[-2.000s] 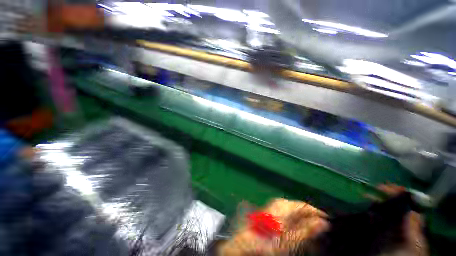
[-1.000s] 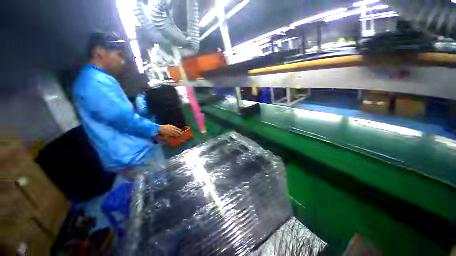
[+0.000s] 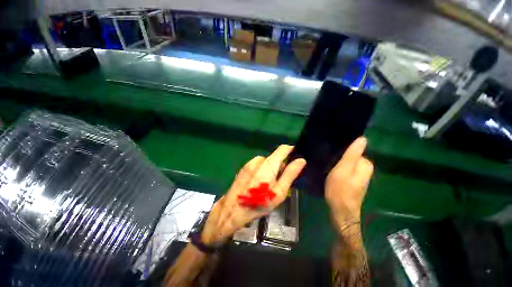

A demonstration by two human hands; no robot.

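A black phone-sized panel (image 3: 336, 126) is held up and tilted in front of me, its dark glossy face towards the camera. My left hand (image 3: 264, 182) grips its lower left edge with thumb and fingers; a red patch is on the back of this hand and a dark band is at the wrist. My right hand (image 3: 349, 179) holds its lower right edge. Two silver stacks (image 3: 280, 227) sit side by side below the hands, partly hidden by my left hand.
A large stack of clear plastic trays (image 3: 73, 190) stands at left, with a white sheet (image 3: 188, 210) beside it. A silver rectangular part (image 3: 410, 258) lies at right near a dark flat shape (image 3: 477, 252). A raised shelf (image 3: 224, 78) runs behind the green bench (image 3: 196, 146).
The view has swung right and down, off the person in blue at left. Both my hands and the black panel now show clearly; a second ago they were almost wholly out of frame.
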